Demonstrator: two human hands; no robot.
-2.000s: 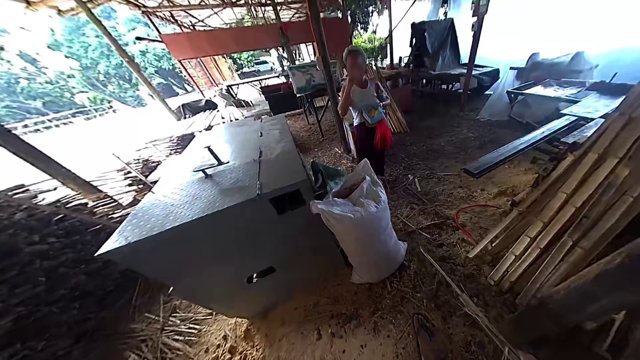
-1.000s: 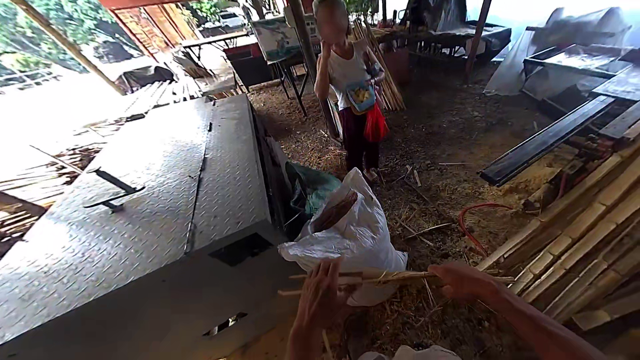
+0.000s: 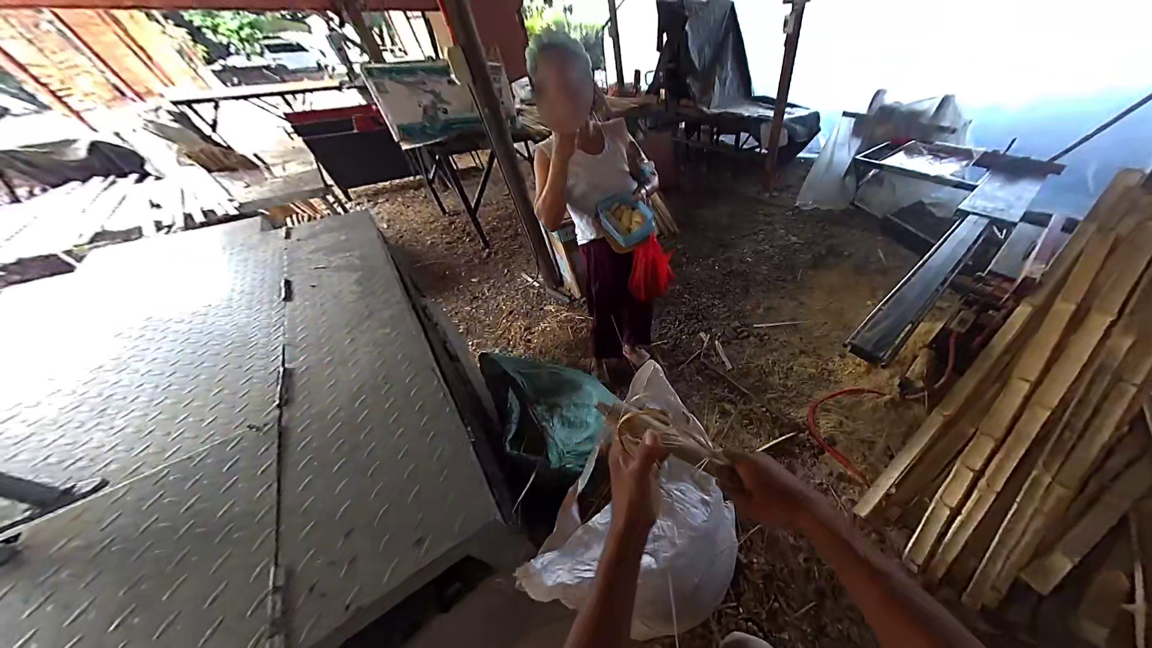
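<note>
My left hand (image 3: 637, 477) is closed around a small bundle of dry strips (image 3: 679, 441), perhaps split bamboo or fibre, at the lower middle. The bundle's other end is in my right hand (image 3: 756, 486), a little lower and to the right. Both hands are above a white woven sack (image 3: 688, 540) whose mouth gapes open; what lies inside is mostly hidden by the hands. A green sack (image 3: 562, 409) stands just behind it, touching the metal box's side.
A metal box with a tread-plate top (image 3: 378, 432) fills the left. A person (image 3: 594, 180) holding a blue basket (image 3: 625, 220) stands beyond the sacks. Bamboo slats (image 3: 1035, 387) lean at the right, near a red hose (image 3: 814, 423) on the ground. A dark post (image 3: 504, 144) rises behind.
Both hands, out of view two seconds ago, came in holding strips over the sack. Since one second ago, the hands have come closer together. The view has moved nearer to the sacks and the person.
</note>
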